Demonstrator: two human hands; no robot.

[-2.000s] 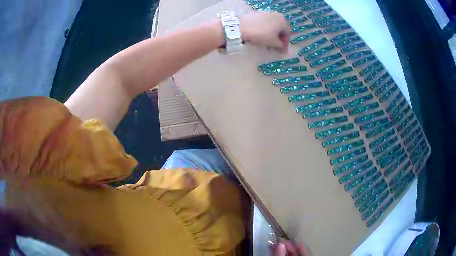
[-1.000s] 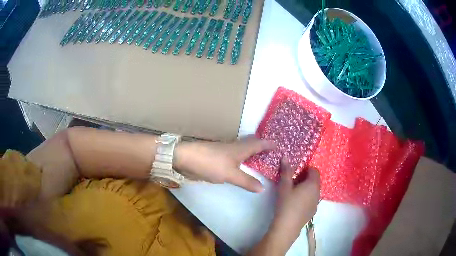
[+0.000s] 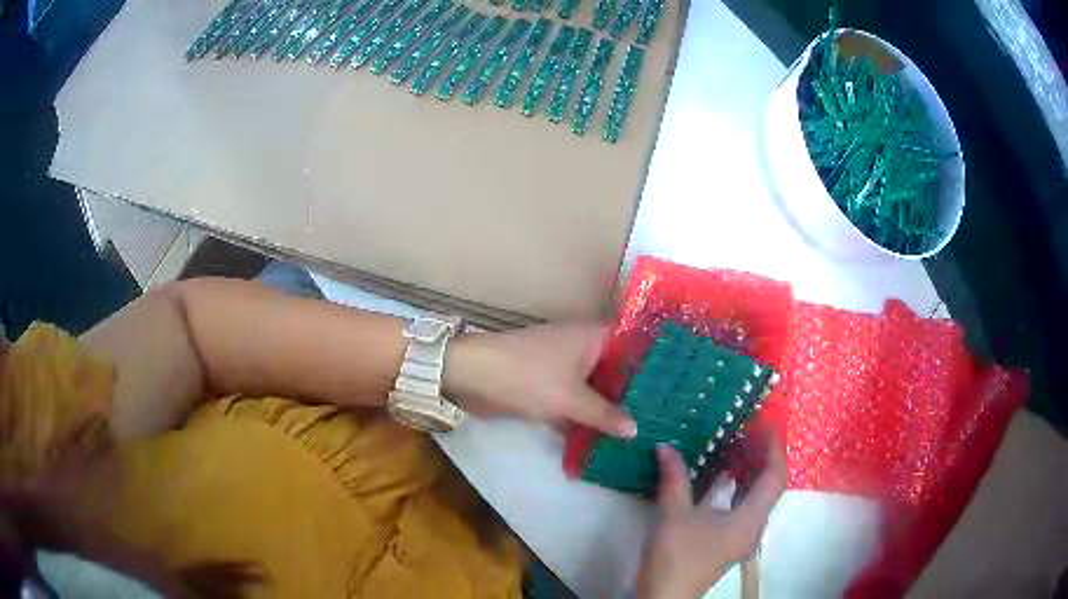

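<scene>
A green circuit board panel (image 3: 685, 404) lies over the red bubble wrap (image 3: 861, 374), plainer green face up, with small silvery and white connectors along its right edge. My left hand (image 3: 545, 380), wearing a pale watch, holds the panel's left edge, its thumb on top. My right hand (image 3: 714, 527) grips the panel's lower edge, thumb on top. Side cutters (image 3: 751, 573) show partly at my right palm, with a yellowish handle; their jaws are mostly hidden. The fingers under the panel are hidden.
Rows of narrow green boards (image 3: 504, 70) lie on the large cardboard sheet (image 3: 387, 187) at upper left. A round white tub (image 3: 796, 193) of green slivers stands at upper right on the white table (image 3: 703, 152). Brown cardboard (image 3: 1007, 503) is at lower right.
Over the last second, the green panel has come into clear view between my hands, where a pinkish bubbled surface showed before. Earlier my left hand was over the cardboard. The view has shifted.
</scene>
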